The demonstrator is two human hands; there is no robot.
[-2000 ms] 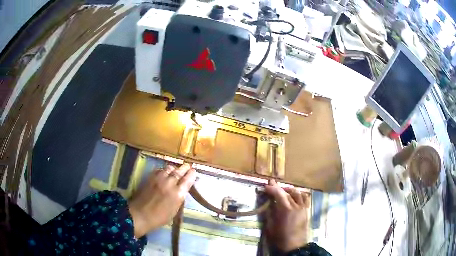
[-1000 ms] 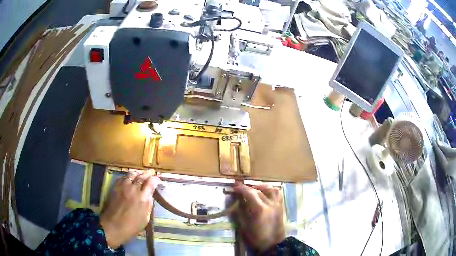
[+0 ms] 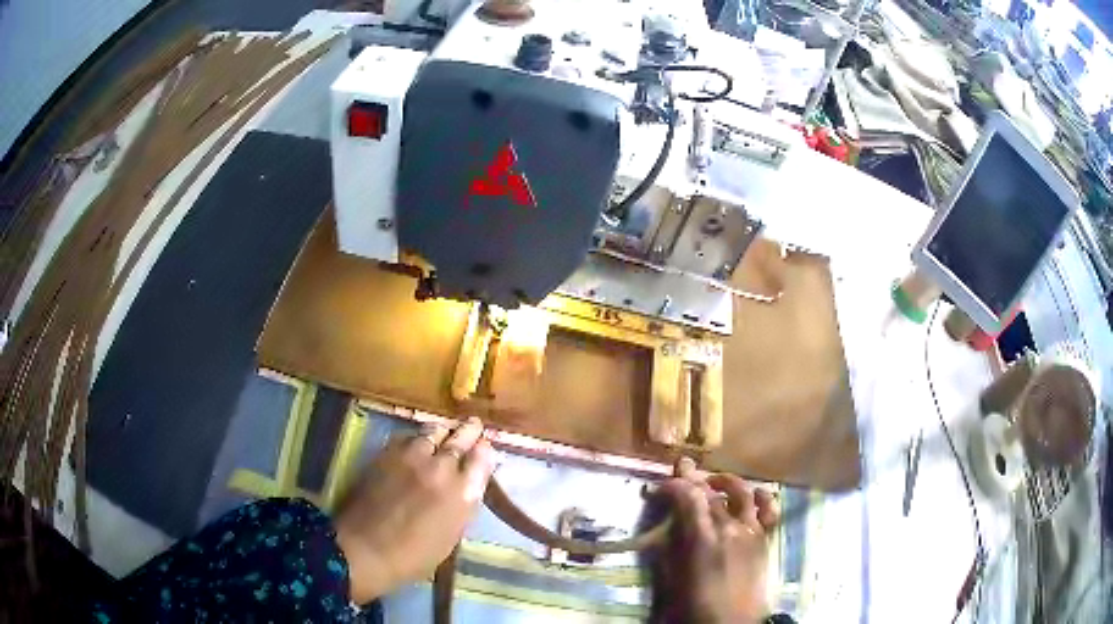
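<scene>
A large brown bag panel (image 3: 793, 366) lies under the machine head (image 3: 507, 183). The yellow clamp (image 3: 686, 390) sits on the panel, its two slotted legs pointing toward me. My left hand (image 3: 409, 506) rests at the panel's front edge near the clamp's left leg. My right hand (image 3: 720, 549) is at the same edge near the right leg, partly blurred. A brown strap (image 3: 537, 527) loops toward me between my hands, and a strap end hangs below my left hand. Its ends are hidden at my fingers. A template edged with yellow tape (image 3: 525, 579) lies below.
A strap pile (image 3: 61, 280) and dark mat (image 3: 208, 317) lie at left. At right stand a control screen (image 3: 1001, 226), thread cones (image 3: 913, 299), a small fan (image 3: 1056, 414) and a white roll (image 3: 1001, 453). A dark cable (image 3: 946, 427) and thin metal tool (image 3: 912, 473) lie nearby.
The camera view has shifted between frames. My hands stay at the panel's front edge beside the clamp legs, and the strap still loops between them.
</scene>
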